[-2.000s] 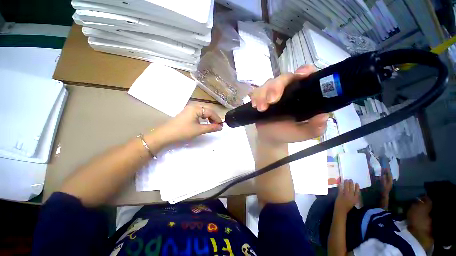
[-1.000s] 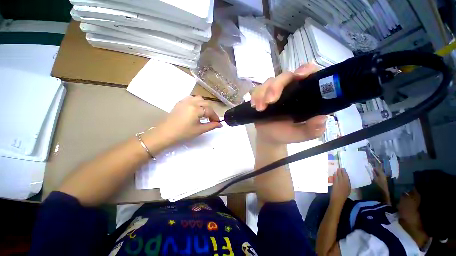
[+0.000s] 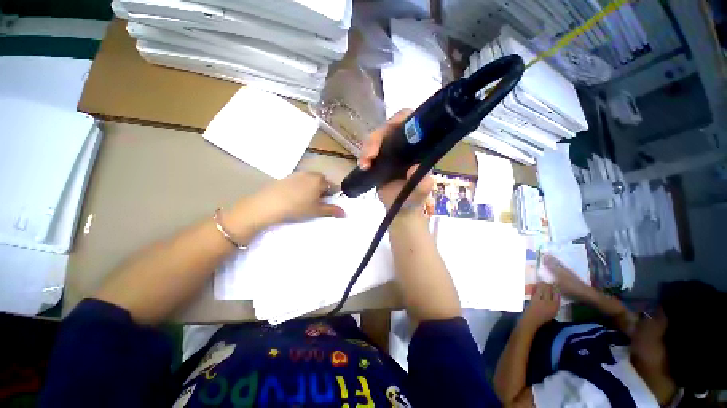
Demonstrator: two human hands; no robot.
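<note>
My right hand [image 3: 391, 171] is closed around the black electric screwdriver [image 3: 410, 143], which slants down to the left with its narrow end over the white sheets. My left hand [image 3: 307, 195] is at the top edge of the white sheets [image 3: 319, 255], its fingertips close to the driver's tip. Whether the fingertips pinch something is too small to tell. The sheets lie flat on the bench in front of me. The driver's black cable [image 3: 371, 247] loops from its top and hangs down across the sheets and my right wrist.
A loose square white sheet [image 3: 261, 131] lies behind my left hand. Tall white stacks [image 3: 231, 40] stand at the back. A clear bag of small shiny pieces [image 3: 343, 115] is beside them. A printed picture sheet [image 3: 458, 199] and white stack [image 3: 482, 263] lie right. A person [image 3: 590, 351] works at the right.
The screwdriver and my right hand have swung away from the camera and a little left, with the driver now steeper, uncovering the printed sheet. My left fingers have spread slightly.
</note>
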